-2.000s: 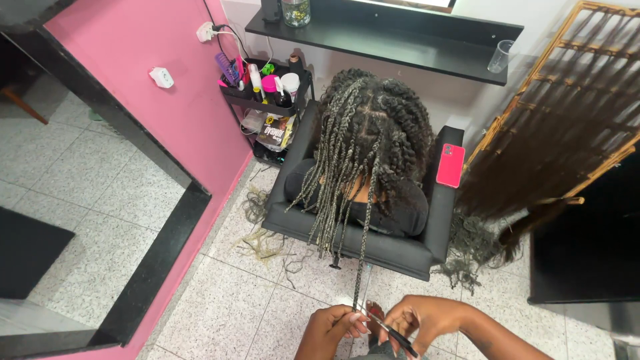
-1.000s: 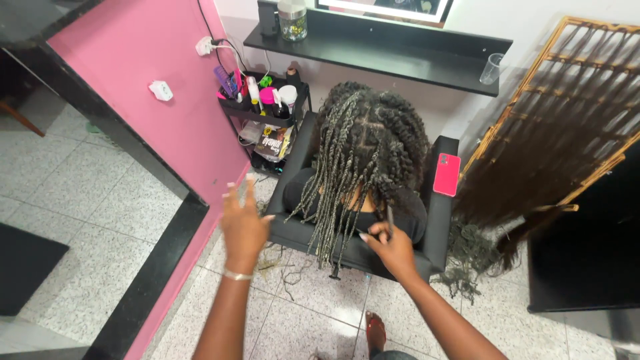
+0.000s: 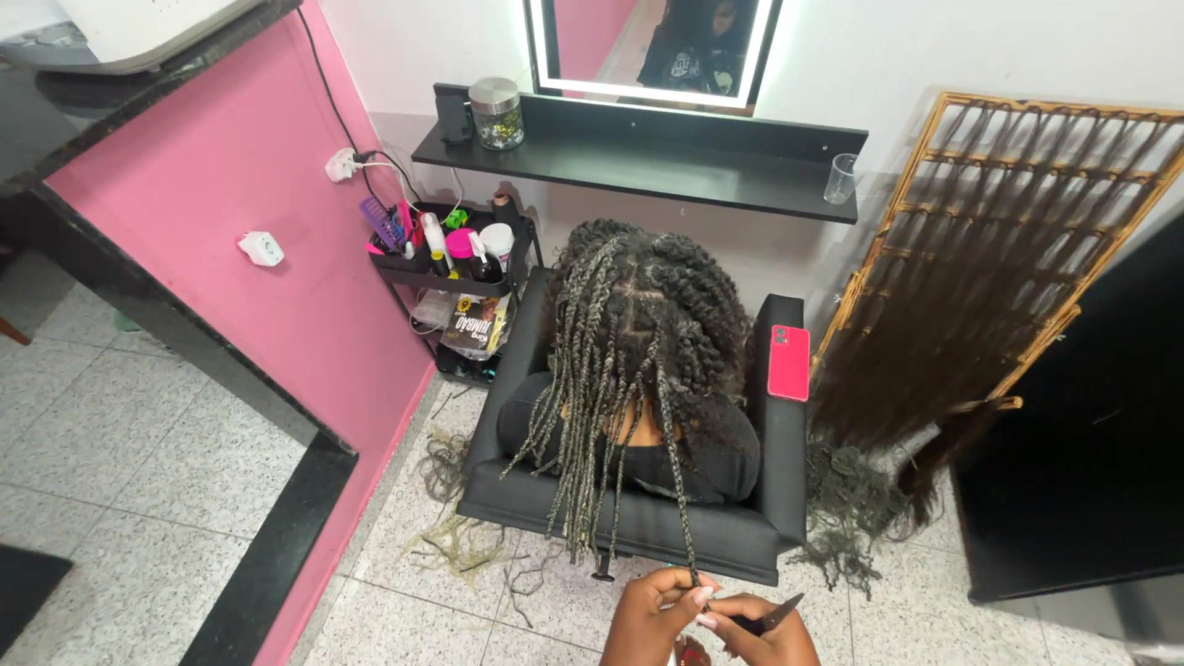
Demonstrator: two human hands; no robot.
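A person with many grey-and-black braids sits in a black salon armchair [image 3: 629,523], back towards me. One long braid [image 3: 678,481] hangs over the chair's back, and my left hand [image 3: 655,610] pinches it near its lower end. My right hand [image 3: 754,629] meets the left at the braid's tip, fingertips together. Scissors [image 3: 782,612] are held in the right hand, their pointed blades sticking out to the upper right; the handles are mostly hidden by the fingers.
Left of the chair stands a black cart [image 3: 444,273] with bottles and combs. A pink phone [image 3: 789,363] lies on the right armrest. Beyond are a black shelf [image 3: 647,166] and lit mirror. Hair extensions hang on a bamboo rack [image 3: 934,166]; loose hair [image 3: 846,504] lies on the floor.
My left hand has come from the left, where it was raised with spread fingers, to the braid's end. My right hand has moved down from the chair's back to meet it.
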